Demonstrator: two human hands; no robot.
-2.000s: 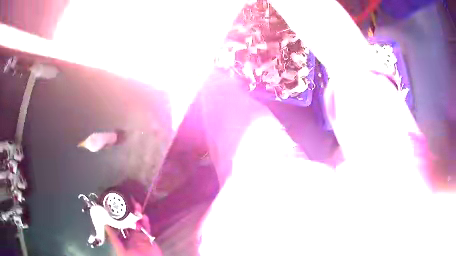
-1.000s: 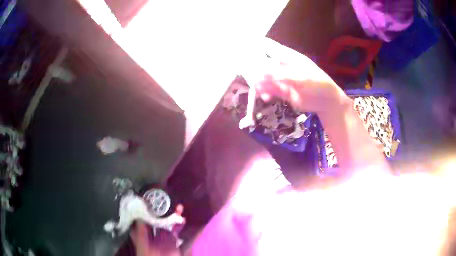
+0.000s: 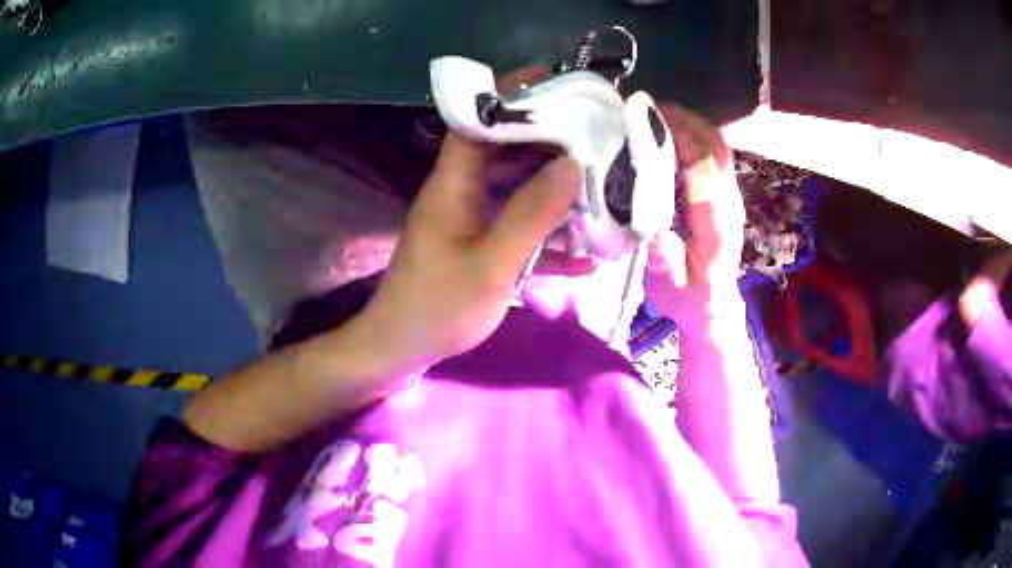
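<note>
A part-built white scooter body (image 3: 588,117) is held up in front of my chest, near the bench edge. My left hand (image 3: 472,233) is shut on it from the left, with the thumb across its underside. A silver wire loop and small spring stick out at its top. A white side cover (image 3: 655,166) with a dark oval opening lies against the body's right side. My right hand (image 3: 710,211) is shut on this cover; some of its fingers are hidden or washed out by glare. Whether the cover is seated cannot be told.
The dark green bench (image 3: 311,56) runs across the top. A blue crate of white-and-dark pieces (image 3: 773,216) is at the right, with a crate of tiny white pieces (image 3: 657,366) below. A red frame-like object (image 3: 827,322) and another person's hand and sleeve (image 3: 943,355) are further right.
The view has swung round. The scooter body has moved from over the bench to before my chest. My right hand has brought the white piece from above the crate to the body.
</note>
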